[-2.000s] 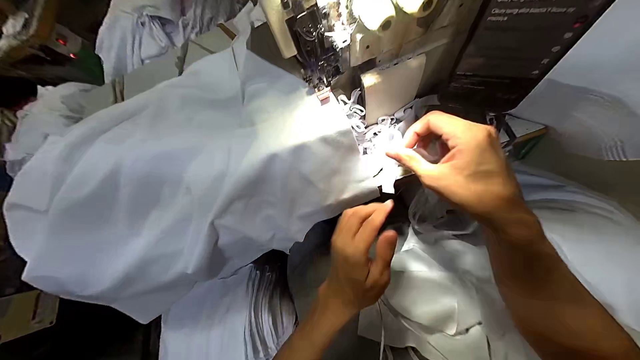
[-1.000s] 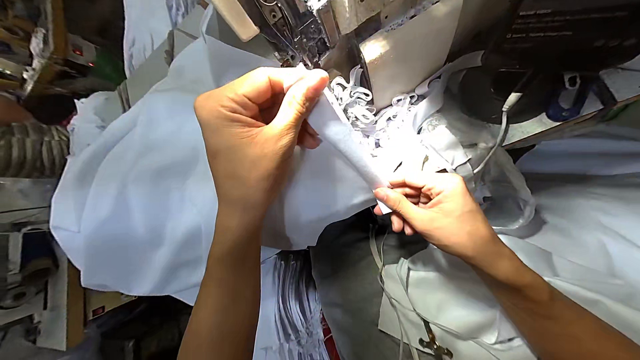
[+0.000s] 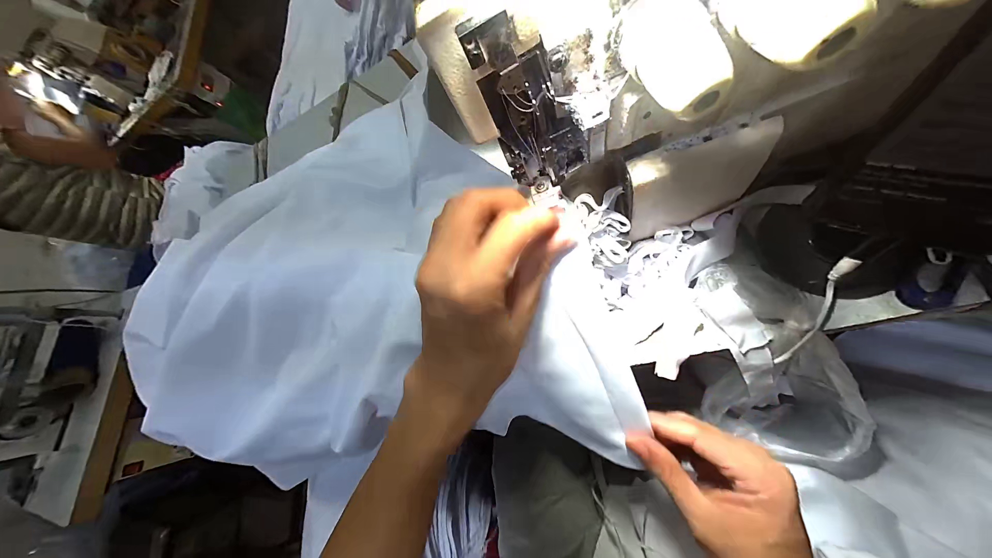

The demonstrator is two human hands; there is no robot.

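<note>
A large piece of white fabric spreads over the left and middle of the work surface, its upper right edge close to the needle area of a sewing machine. My left hand pinches that edge between thumb and fingers just below the presser foot; its fingertips are somewhat blurred. Lower down, my right hand grips the same edge near the fabric's bottom corner. Between the two hands the edge runs slanting and looks folded over. White trimmings lie right beside the needle area.
Thread cones stand above the trimmings. A clear plastic bag hangs at the right, near a white cable. More white cloth lies far right, with stacked fabric below. Another person's arm is at upper left.
Two seconds ago my left hand was low with spread fingers; it then took the fabric edge. Since one second ago, the fabric between my hands has come down flatter beside the machine.
</note>
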